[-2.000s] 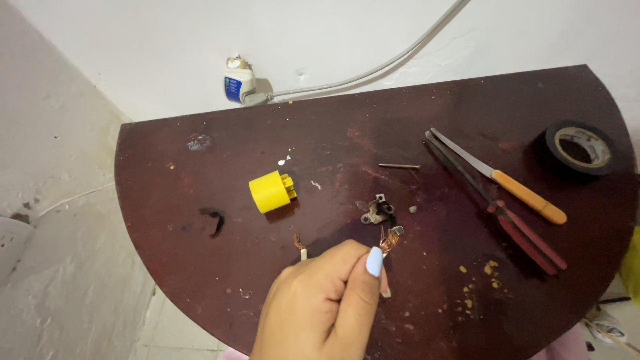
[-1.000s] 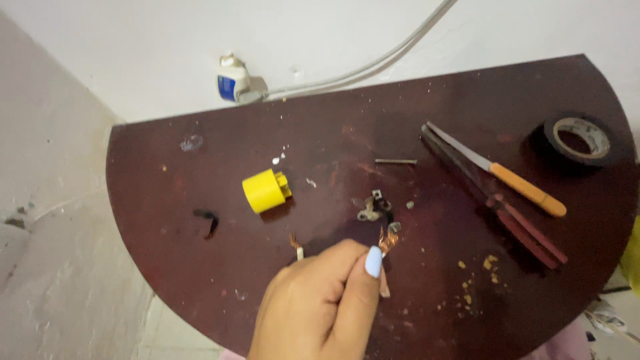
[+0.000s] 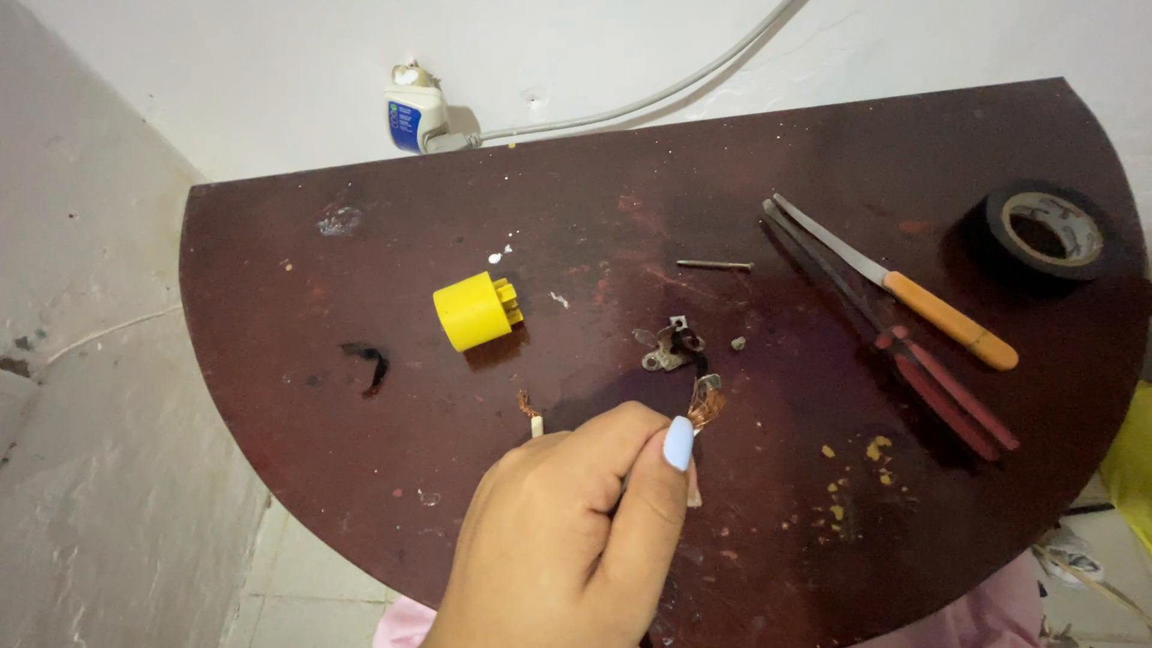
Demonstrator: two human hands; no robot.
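My left hand (image 3: 576,513), with light blue nail polish, pinches a wire between thumb and index finger. Frayed bare copper strands (image 3: 706,407) fan out beyond the fingertips, beside a small metal piece. A second white-insulated wire end (image 3: 537,426) with bare copper strands shows to the left of the knuckles. Just beyond the fingertips lie small metal terminal parts (image 3: 670,349). Farther left, a yellow plastic plug part (image 3: 472,311) lies on its side. My right hand is out of view. My left palm and most of its fingers are hidden.
On the dark wooden table (image 3: 576,202) lie a metal nail or pin (image 3: 715,265), an orange-handled knife (image 3: 949,319), red-handled pliers (image 3: 945,396), a roll of black tape (image 3: 1039,236) and a dark scrap (image 3: 367,364). A plugged-in adapter (image 3: 417,117) with a grey cable (image 3: 621,115) is at the wall.
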